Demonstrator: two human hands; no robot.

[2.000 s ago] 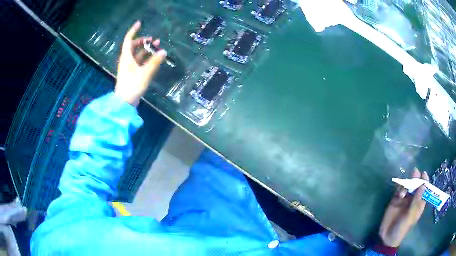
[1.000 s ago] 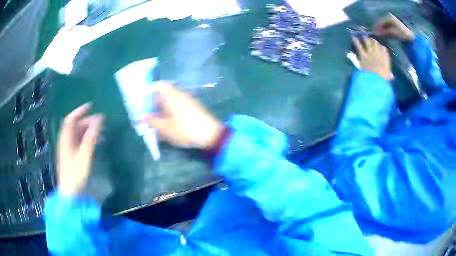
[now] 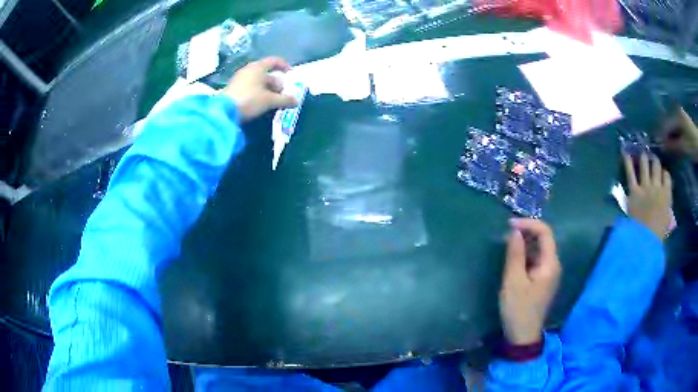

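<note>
My left hand [image 3: 260,90] is at the far left part of the bench, with its fingers on the upper end of a white and blue adhesive tube [image 3: 289,122]. The tube's white tapered nozzle points down toward me. My right hand [image 3: 530,279], with a dark red band at the wrist, is over the right part of the bench. Its fingers are curled and slightly apart, with nothing visible in them. Several blue circuit boards [image 3: 487,162] lie grouped just beyond its fingertips, some touching or overlapping.
A clear plastic sheet [image 3: 367,222] lies at bench centre. White paper [image 3: 585,84] and a red item [image 3: 570,15] are at upper right. A white strip [image 3: 467,50] runs along the far side. Another person's hand [image 3: 649,191] touches a board [image 3: 635,144] at right.
The view has swung right. The tube has passed from my right hand to my left, which has reached to the far side. My right hand has moved near the grouped boards.
</note>
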